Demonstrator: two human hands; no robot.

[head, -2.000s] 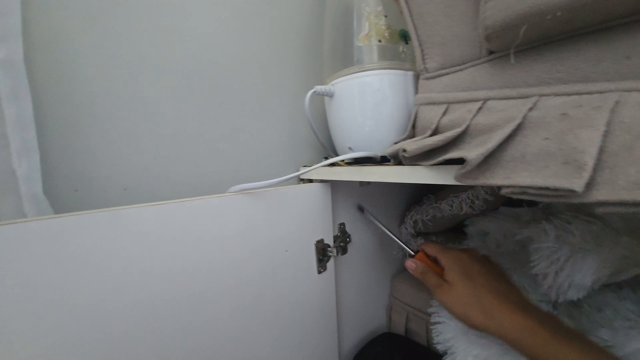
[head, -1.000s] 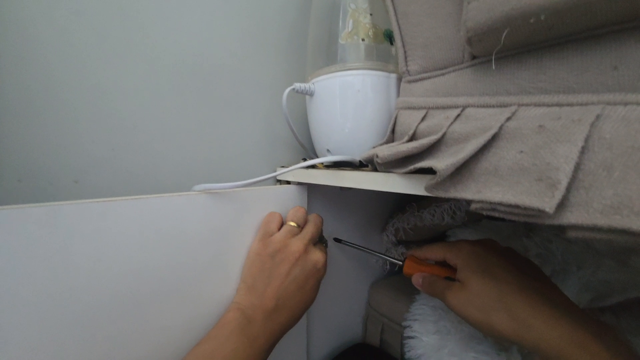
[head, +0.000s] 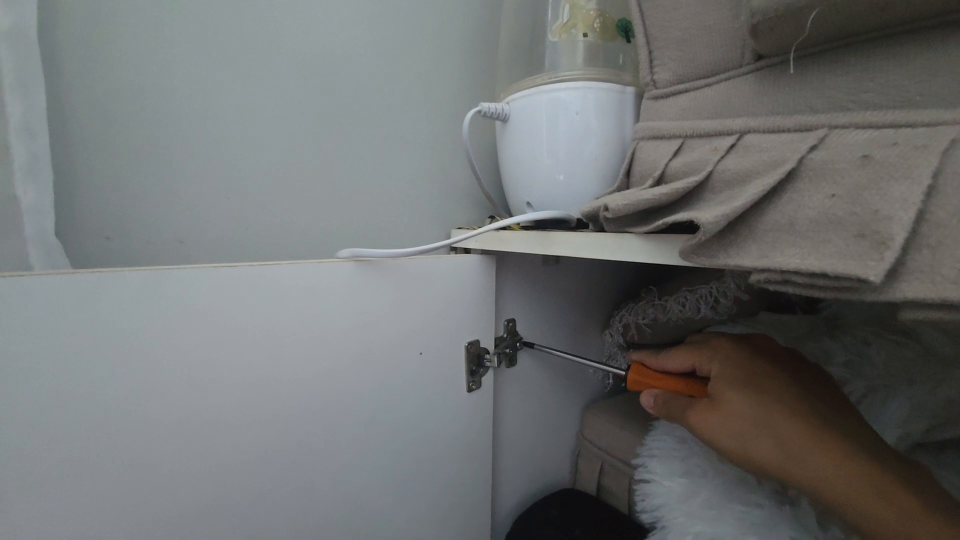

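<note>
My right hand [head: 757,405] grips the orange handle of a screwdriver [head: 664,380] at the right. Its metal shaft points left, and the tip is at the mounting plate of a metal cabinet hinge [head: 509,343], on the inner side wall [head: 536,420] of a white cabinet. The hinge's other half is fixed near the edge of the open white cabinet door [head: 247,405], which fills the lower left. A small dark dot shows on the door's face. My left hand is out of the picture.
A white appliance base [head: 566,150] with a clear upper part stands on the cabinet top [head: 585,244]; its white cord [head: 420,249] runs over the door's upper edge. Pleated beige fabric [head: 817,195] overhangs at right. White fluffy material [head: 697,480] and a fringed cushion [head: 675,307] fill the cabinet.
My left hand, at the hinge one second ago, has left the view. The screwdriver in my right hand, whose tip was clear of the hinge, now has its tip at the hinge plate.
</note>
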